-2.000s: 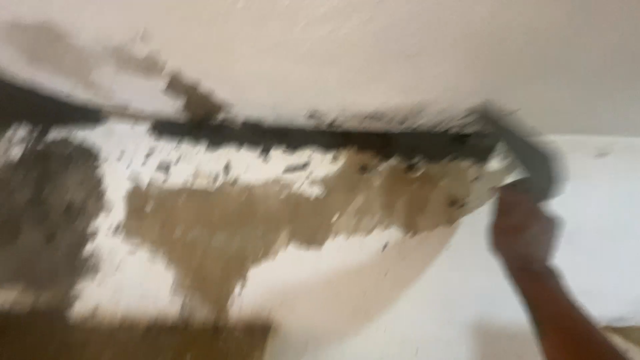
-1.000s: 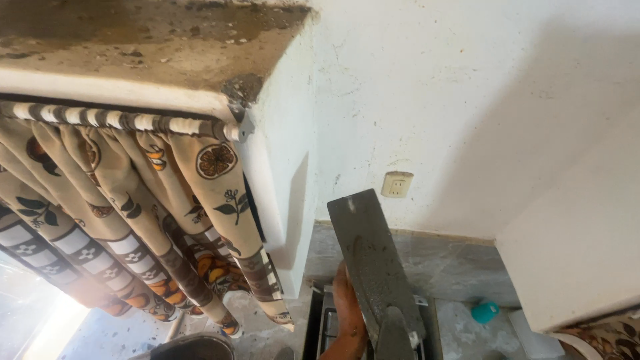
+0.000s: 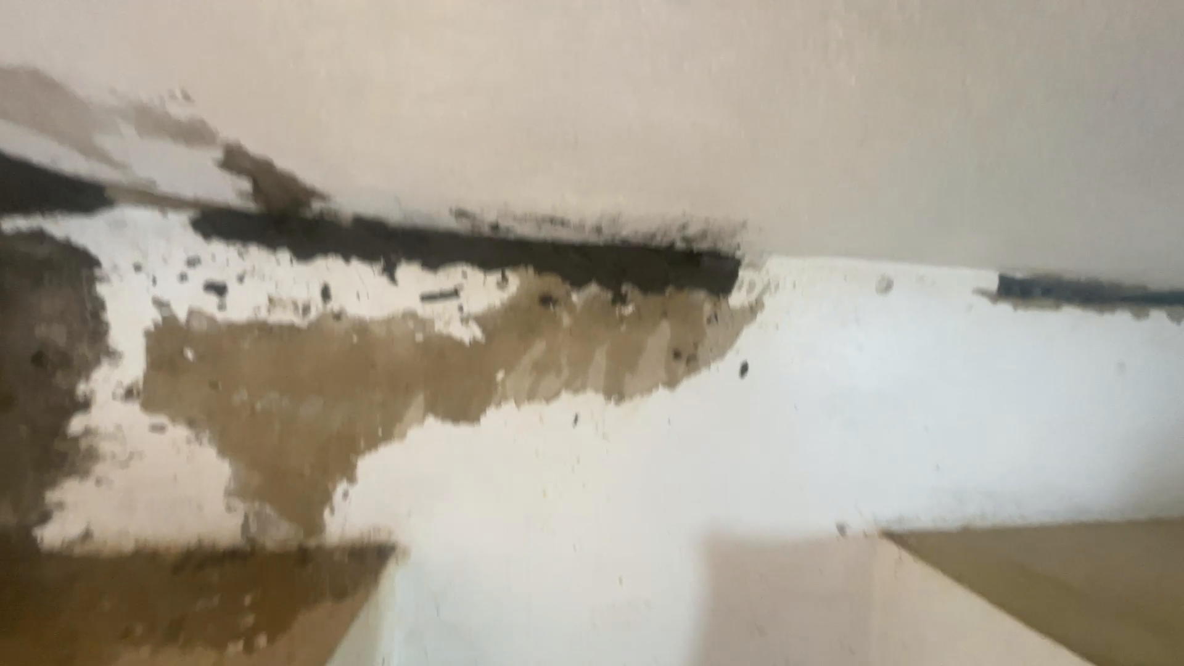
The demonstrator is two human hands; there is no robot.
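Observation:
Neither my left hand nor my right hand shows in the head view. A band of dark grey mortar runs along the joint between the white wall and the ceiling. Below the band lies a bare brown patch where the paint is off, with small dark specks of mortar around it. A shorter dark strip sits in the joint at the far right. Another dark area of mortar lies at the upper left.
A brown ledge juts out at the lower left, and another brown surface is at the lower right. A rough grey-brown patch covers the wall at the left edge.
The view has swung up from the curtain, socket and lower wall to the ceiling joint. The hand and the mortar-covered tool seen earlier are out of view.

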